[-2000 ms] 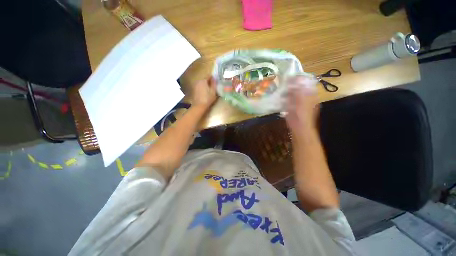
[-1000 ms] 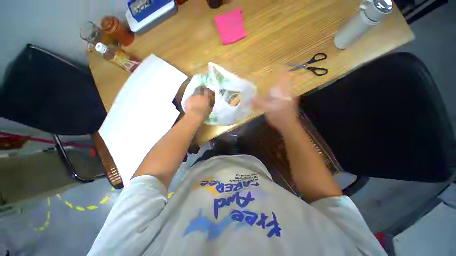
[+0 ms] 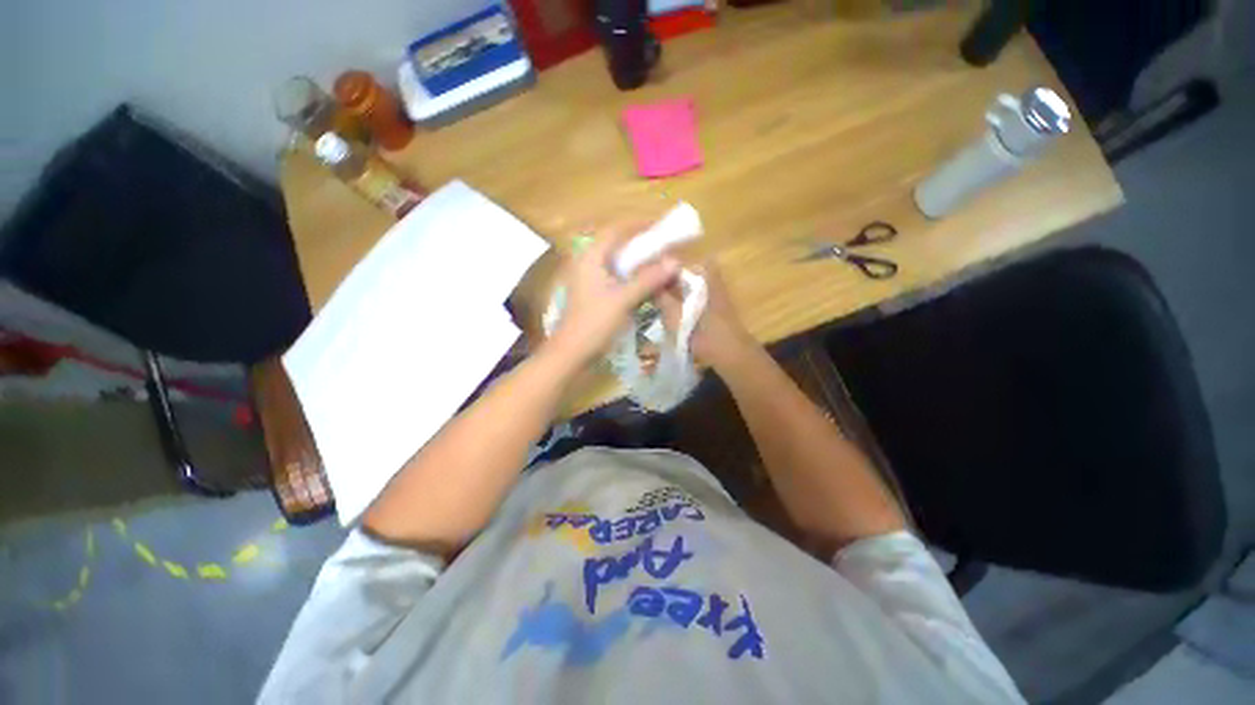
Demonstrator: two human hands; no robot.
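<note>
The translucent white plastic bag with green print hangs bunched at the desk's front edge, with some orange-brown contents showing through its gap. My left hand holds a short white piece, perhaps a rolled or bunched part of the bag, above it. My right hand grips the bag's white edge on its right side. The fingers of both hands are close together and partly blurred. The large white foam sheet lies at the desk's left, beside my left forearm.
Scissors lie to the right on the wood desk. The white-grey flask lies beyond them. A pink square lies beyond the bag. Bottles and a blue-white box stand back left. A black chair is at right.
The bag was wide open, then partly gathered, and is now bunched smaller. My hands have come together at its top. The white piece now shows above my left hand. The view has shifted.
</note>
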